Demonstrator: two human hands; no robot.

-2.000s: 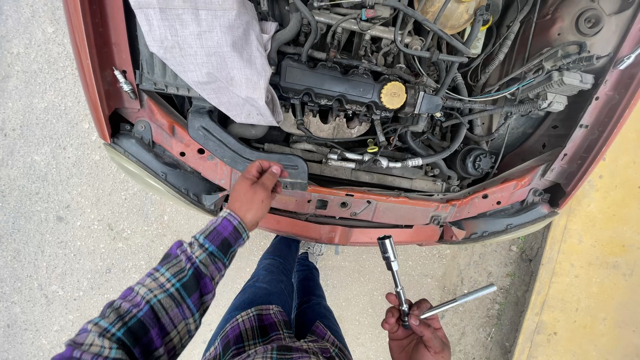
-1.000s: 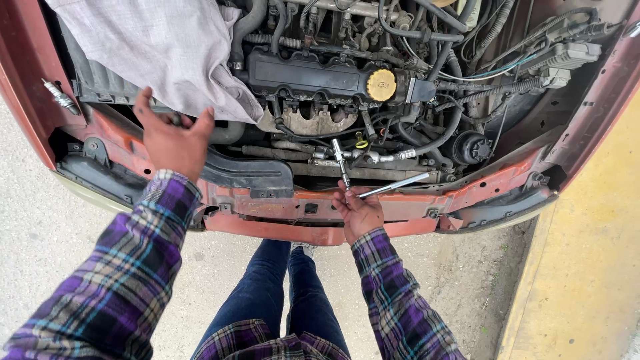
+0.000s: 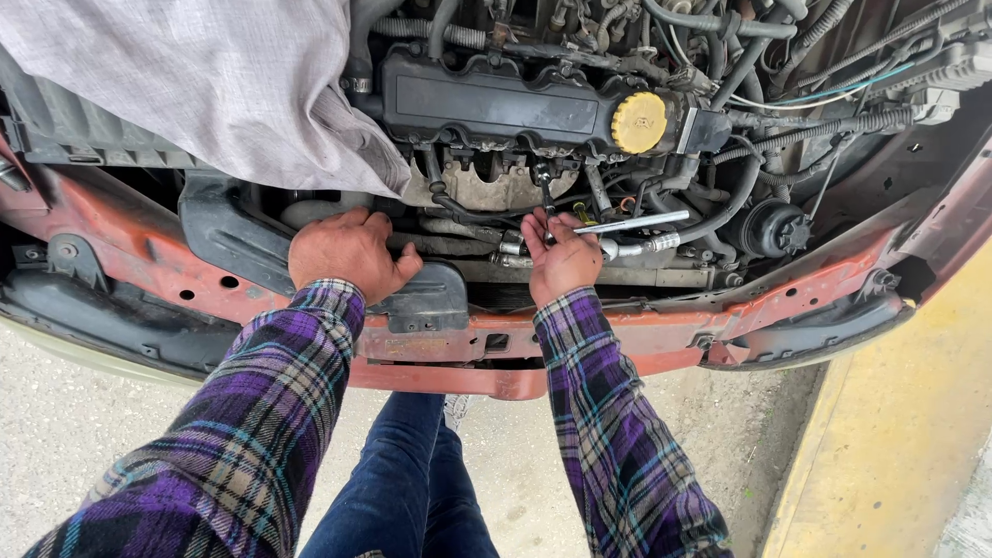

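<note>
My right hand point(image 3: 564, 254) grips a socket wrench with a sliding T-bar handle point(image 3: 634, 222). Its socket end point(image 3: 544, 177) points into the engine just below the black valve cover point(image 3: 492, 102), at the heat shield point(image 3: 496, 186); whether it sits on a part there cannot be told. The bar sticks out to the right above a metal-ended hose. My left hand point(image 3: 347, 252) rests palm down over the black plastic duct point(image 3: 232, 232) at the front crossmember, its fingertips partly hidden, with no tool seen in it.
A grey cloth point(image 3: 225, 85) covers the engine bay's left part. The yellow oil filler cap point(image 3: 638, 122) is on the valve cover. Hoses and wires surround the socket. The red front crossmember point(image 3: 434, 341) runs below both hands. A black reservoir point(image 3: 775, 229) is at right.
My right hand has carried the wrench from in front of the car into the engine bay. My left hand has come down from above the cloth's edge onto the duct. The view is closer.
</note>
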